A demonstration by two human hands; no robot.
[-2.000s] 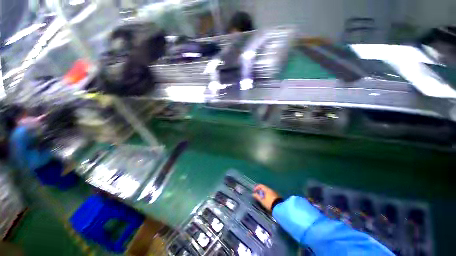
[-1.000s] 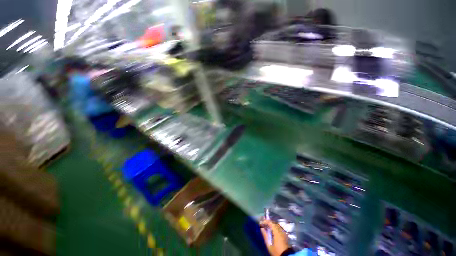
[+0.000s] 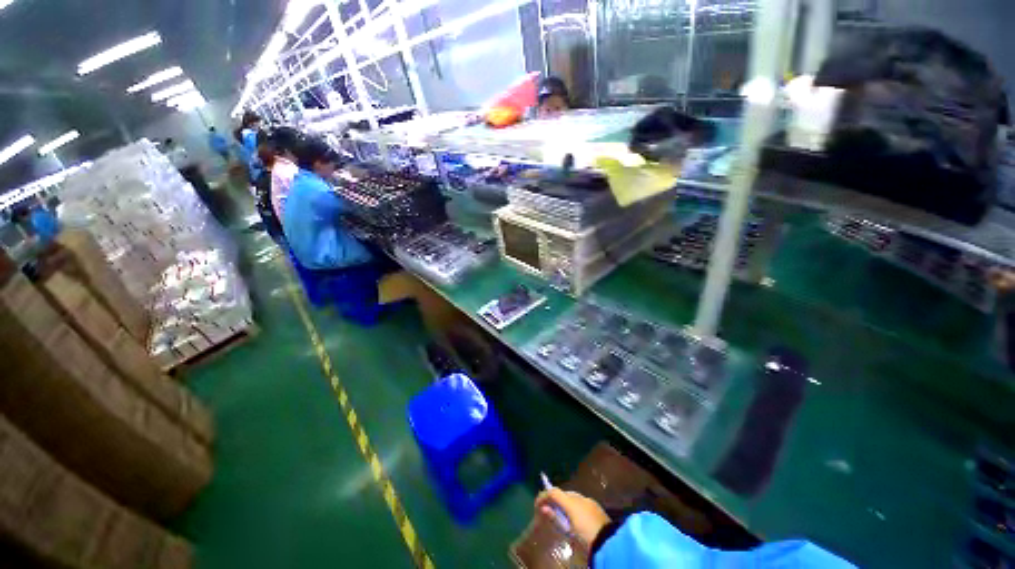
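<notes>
My right hand (image 3: 579,518), in a blue sleeve, is at the bottom centre, in front of the bench edge and over the open cardboard box (image 3: 623,480). Its fingers are closed around a slim whitish stick, likely tweezers (image 3: 553,492), with the tip pointing up. My left hand is not in view. A clear blister tray (image 3: 623,372) with dark units in its pockets lies on the green bench (image 3: 868,445), beyond my hand. A long dark strip (image 3: 762,428) lies to the right of it. More dark units show, cut off, at the lower right edge.
A blue stool (image 3: 462,433) stands left of the bench. A beige instrument (image 3: 545,247) with trays on top and a metal post (image 3: 735,211) stand on the bench. A person in blue (image 3: 317,222) sits farther along. Stacked cartons (image 3: 89,400) and a wrapped pallet load (image 3: 167,245) are at the left.
The view has swung left along the line. My right hand has moved off the tray area to the bench's front edge, still with the slim stick. The unit trays have moved to the picture's right edge.
</notes>
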